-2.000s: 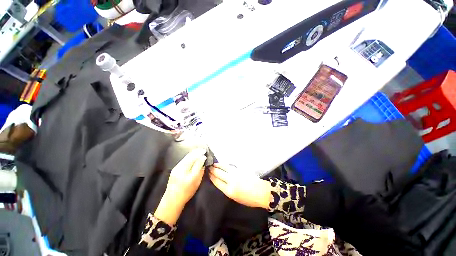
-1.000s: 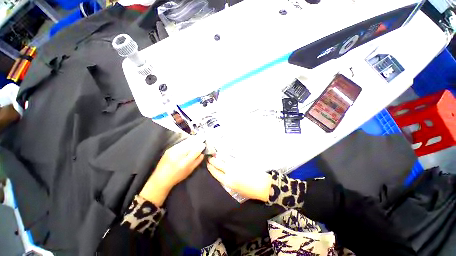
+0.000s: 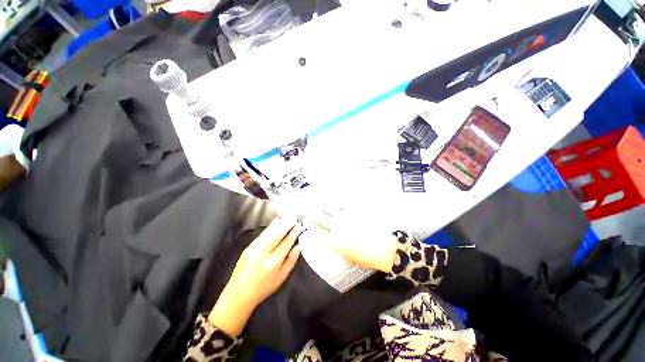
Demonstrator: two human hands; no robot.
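Observation:
Dark grey fabric (image 3: 141, 233) drapes over the left of the table and down to my lap. The white sewing machine head (image 3: 262, 106) with a blue stripe crosses the view, its presser foot and needle area (image 3: 286, 180) brightly lit. My left hand (image 3: 263, 267) lies on the fabric just in front of the needle area, fingertips together at the fabric edge. My right hand (image 3: 350, 244) lies flat over the bright machine bed beside it. The glare hides what the fingertips pinch and where the needle meets the fabric.
A lit smartphone (image 3: 472, 148) lies right of the machine beside small black items (image 3: 412, 159). A blue crate (image 3: 548, 180) with dark fabric (image 3: 527, 223) stands below the table's right edge, a red crate (image 3: 605, 173) farther right. Clear plastic (image 3: 258, 27) lies behind the machine head.
My right hand has moved slightly right and flattened over the bed. My left hand has moved slightly right and down. More of the bright bed corner shows between them.

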